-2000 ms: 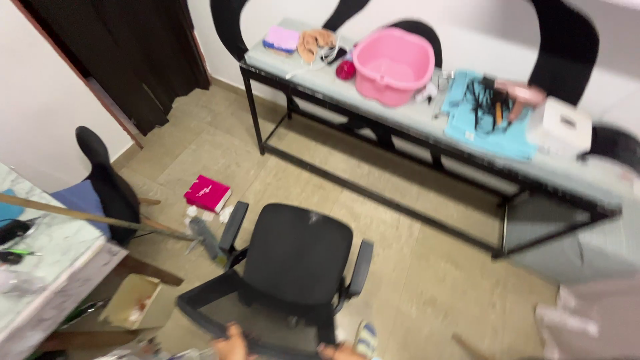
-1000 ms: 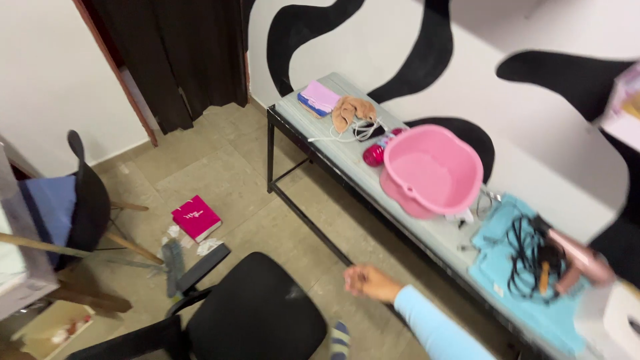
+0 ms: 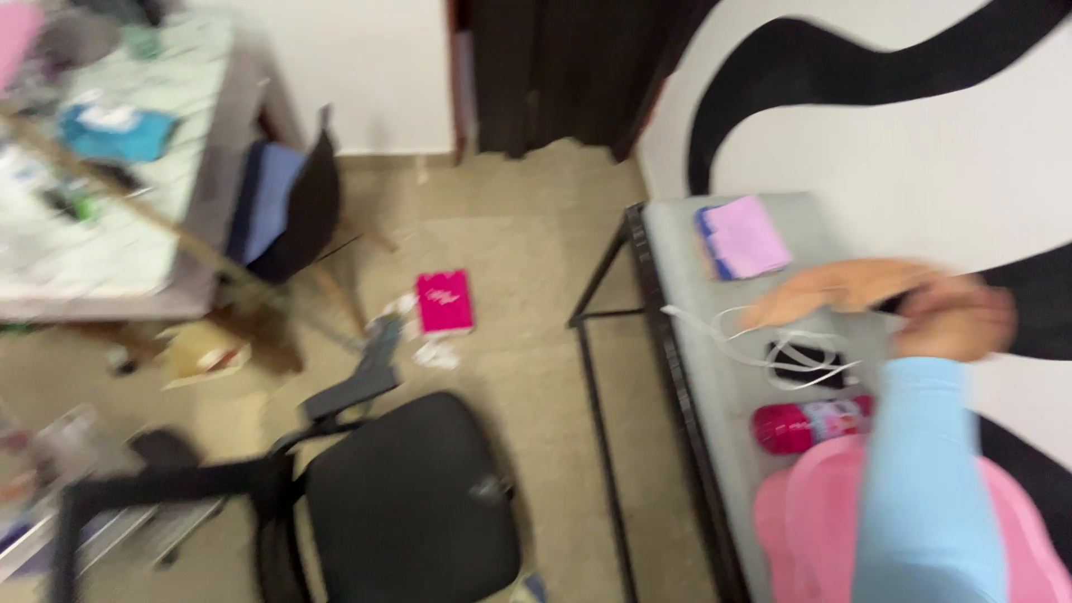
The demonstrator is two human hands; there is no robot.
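Observation:
My right hand (image 3: pixel 955 316), in a light blue sleeve, is closed on one end of a tan cloth item (image 3: pixel 846 286), which is blurred and stretches left over the grey bench (image 3: pixel 712 368). Below the cloth lie a coiled white cable (image 3: pixel 804 360) and a dark flat object (image 3: pixel 808 366). A lilac and blue packet (image 3: pixel 744 239) is at the bench's far end. Nearer me, a deep pink bottle (image 3: pixel 808 423) lies beside the pink plastic basin (image 3: pixel 825 511), which my forearm partly covers. My left hand is out of view.
A black office chair (image 3: pixel 410 502) stands left of the bench. On the tiled floor is a magenta book or box (image 3: pixel 445 301) beside white scraps. A marble-patterned table (image 3: pixel 193 109) and a dark chair with a blue cushion (image 3: pixel 280 193) are at the left. Dark curtains (image 3: pixel 561 75) hang behind.
My right hand has moved from the bench's front edge to over its far side and has taken hold of the tan cloth item, which lay on the bench before. The view has swung left.

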